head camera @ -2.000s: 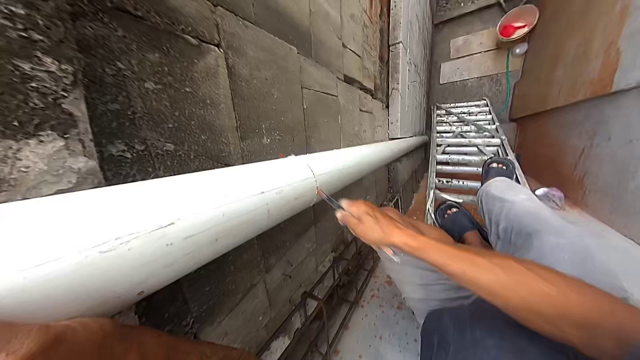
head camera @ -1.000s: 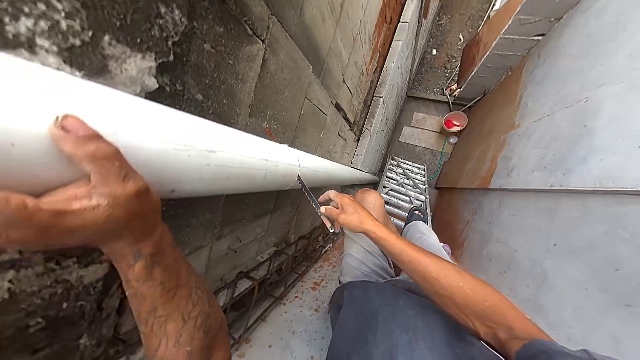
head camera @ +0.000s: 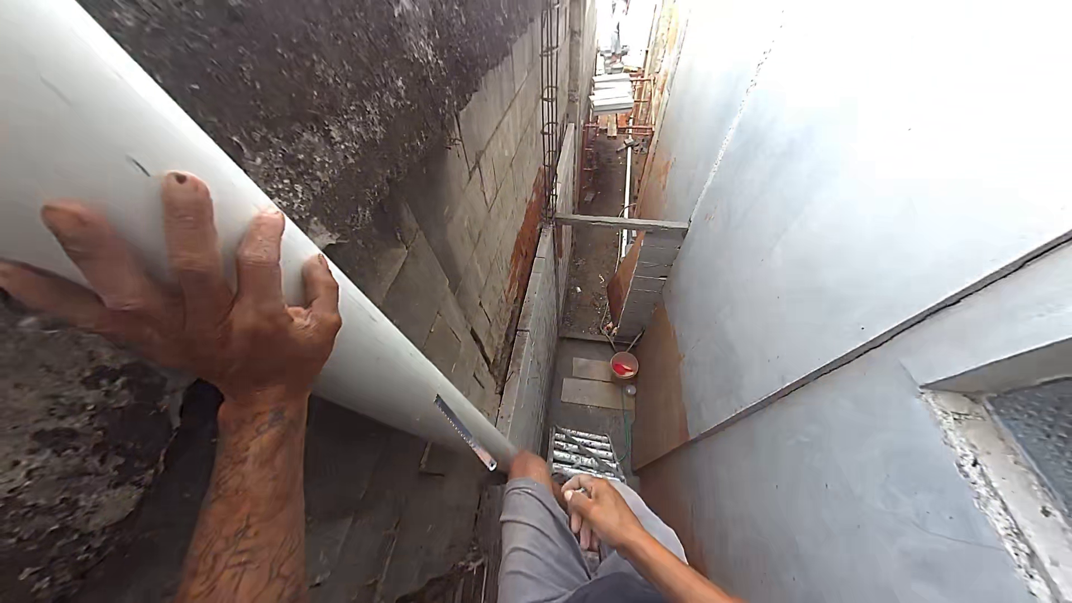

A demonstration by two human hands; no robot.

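A large white plastic pipe (head camera: 377, 335) runs from the upper left down to the lower middle. My left hand (head camera: 243, 310) lies on its side with fingers spread, the palm against the pipe. A thin toothed saw blade (head camera: 466, 432) sits at the pipe's lower part, its holed end sticking out beyond the edge. Right of the blade and apart from it is my right hand (head camera: 596, 512), above my lap, with curled fingers; nothing is plainly visible between them. A bare knee (head camera: 529, 466) touches or nearly touches the pipe's far end.
Far below, a metal ladder (head camera: 586, 452) stands in a narrow passage near a bucket (head camera: 624, 366) with something red inside. A rough block wall (head camera: 452, 285) lies behind the pipe, and a smooth grey wall (head camera: 804, 251) rises on the right. A beam (head camera: 621, 222) crosses the passage.
My right hand has let go of the saw blade, which it held at the pipe, and has moved right. My left hand's fingers have spread over the pipe. The view has swung upward along the passage.
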